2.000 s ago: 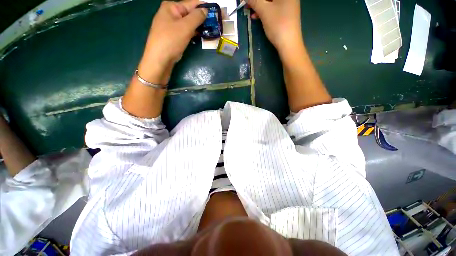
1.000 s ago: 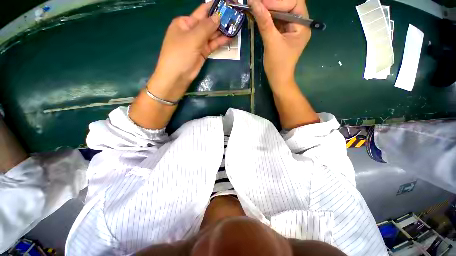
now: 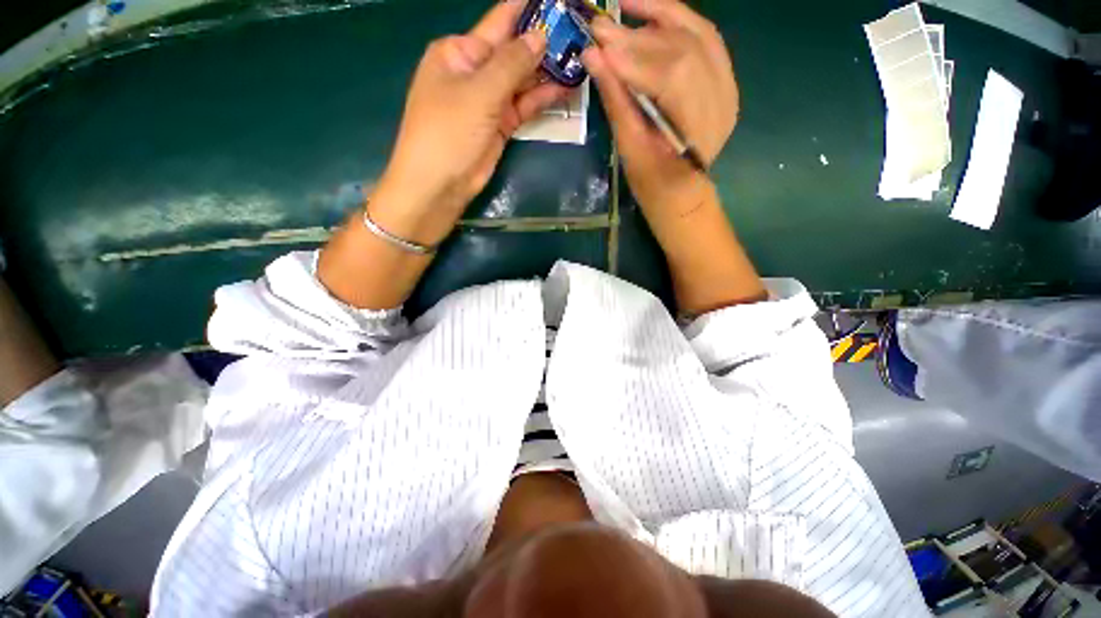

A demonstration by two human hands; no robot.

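My left hand holds a black watch housing by its edge, with a blue circuit board showing in its open side. My right hand holds the tweezers, their dark end pointing down toward my wrist. The tips are at the housing, largely hidden by my fingers. A white sticker sheet lies on the green bench under the housing, partly covered by my left hand and the housing.
A fan of cream sticker sheets and a single white strip lie on the green bench to the right. A black heap is at the far right. People in white smocks sit at both sides, a sleeve showing on the right.
The yellow-edged piece seen hanging at the housing is no longer visible. The housing has moved right and tilted. My right hand has come to it, and the tweezers have swung from sideways to pointing down toward my wrist.
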